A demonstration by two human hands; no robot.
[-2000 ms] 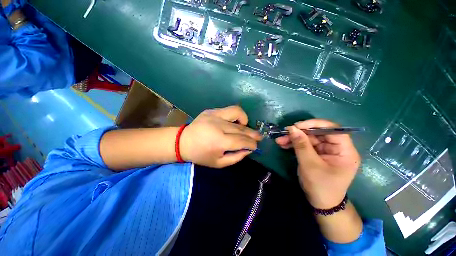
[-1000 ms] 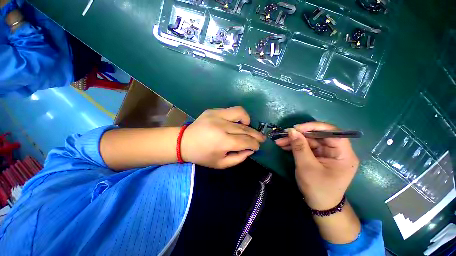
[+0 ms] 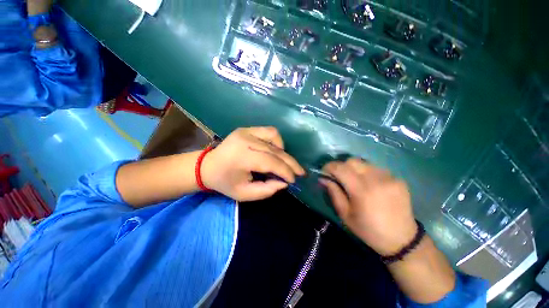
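My left hand (image 3: 250, 163), with a red bracelet, is held over the near bench edge, its fingers curled and pinched. A sliver of a blue piece (image 3: 294, 187) shows under its fingertips; the rest is hidden. My right hand (image 3: 374, 204), with a dark beaded bracelet, faces it, knuckles up. It holds thin dark tweezers (image 3: 331, 178), blurred and mostly hidden by the fingers, their tip near the left fingertips. No module can be made out between the hands. Beyond them lies a clear blister tray (image 3: 307, 110) with dark flex modules (image 3: 333, 90) in many pockets; two near-right pockets are empty.
Another clear tray (image 3: 475, 201) and a sheet with a white border (image 3: 511, 280) lie at the right. A white piece (image 3: 146, 6) is at the top left. Another person's blue sleeve (image 3: 51, 72) is at the left. A cardboard box (image 3: 174, 133) stands below the bench edge.
My right hand has rolled over, knuckles now up, and the tweezers' long shaft no longer shows. My left hand has shifted slightly left. The view has shifted, showing more of the tray.
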